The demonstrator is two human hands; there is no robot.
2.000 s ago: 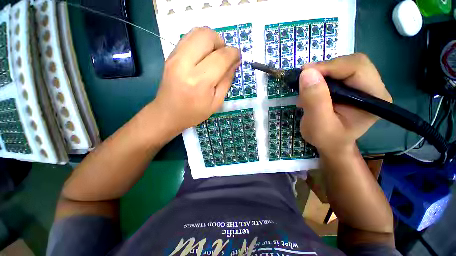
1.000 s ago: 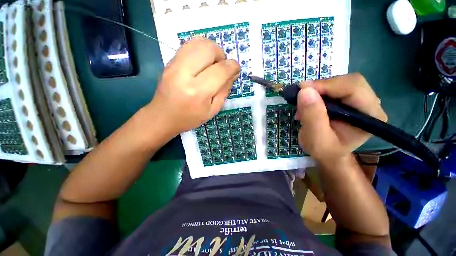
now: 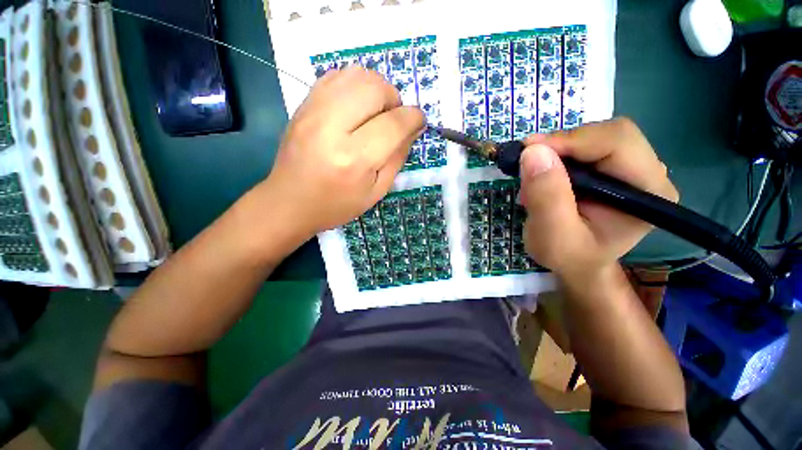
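Note:
The white board tray [image 3: 455, 211] lies in front of me with four blocks of green PCB panels [image 3: 400, 237]. My left hand [image 3: 347, 145] is over the upper left block, its fingers pinched on the thin solder wire [image 3: 255, 58], which runs up to the left. My right hand [image 3: 589, 193] holds the soldering iron [image 3: 508, 156] like a pen. The iron's metal tip points left and is close to my left fingertips, over the right side of the upper left block. I cannot tell if the tip touches a board.
A black smartphone [image 3: 189, 75] lies left of the tray. Stacked trays [image 3: 110, 176] stand at the far left. A white round-lidded jar [image 3: 706, 28], a green round item [image 3: 754, 7] and a black unit [image 3: 763, 114] are at the upper right. A blue plastic bin [image 3: 730, 338] is below the bench edge.
The iron's tip has moved slightly left and up, nearer my left fingertips. My left hand has stayed almost in place, and the solder wire's far end has shifted.

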